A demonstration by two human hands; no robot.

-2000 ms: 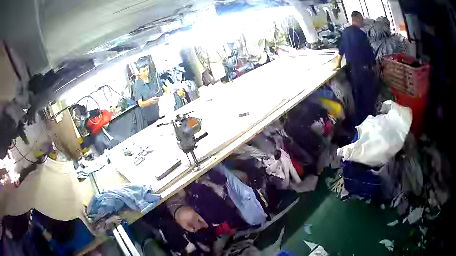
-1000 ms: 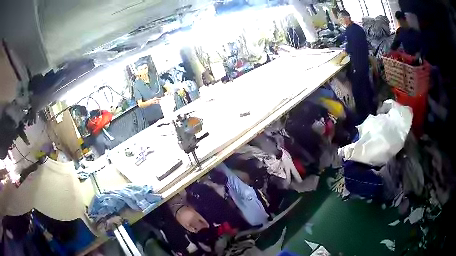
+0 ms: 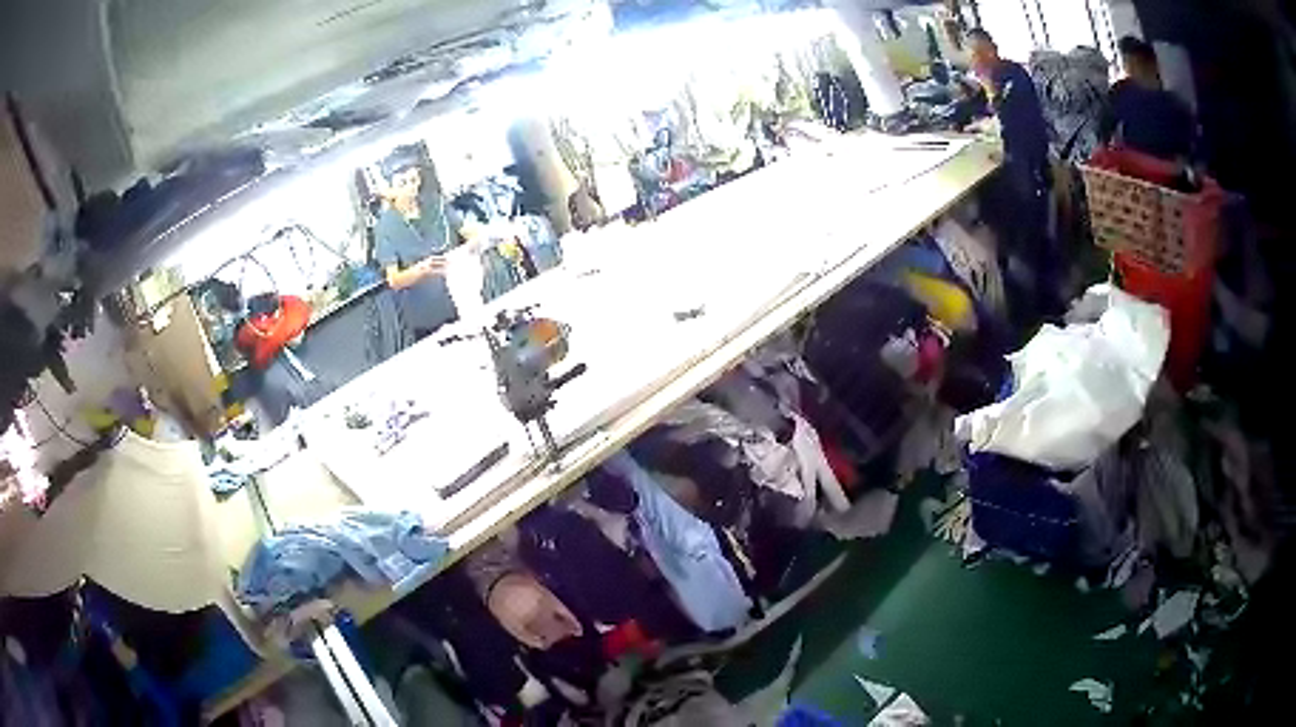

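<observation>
Neither of my hands is in the picture. A long white cutting table runs from the lower left to the upper right. A dark upright cutting machine stands near its front edge. A blue-grey cloth lies bunched at the table's near left corner. Heaps of cloth, including a light blue piece, fill the space under the table. A dark flat bar lies on the table left of the machine.
A white sack lies on a blue crate at the right. A red crate stands on a red bucket. Scraps lie on the green floor. One person stands behind the table, one at its far end, another behind the red crate.
A person has come into view behind the red crate. The person at the table's far end has shifted and turned slightly. The view has tilted a little; the cutting machine and cloths look unmoved.
</observation>
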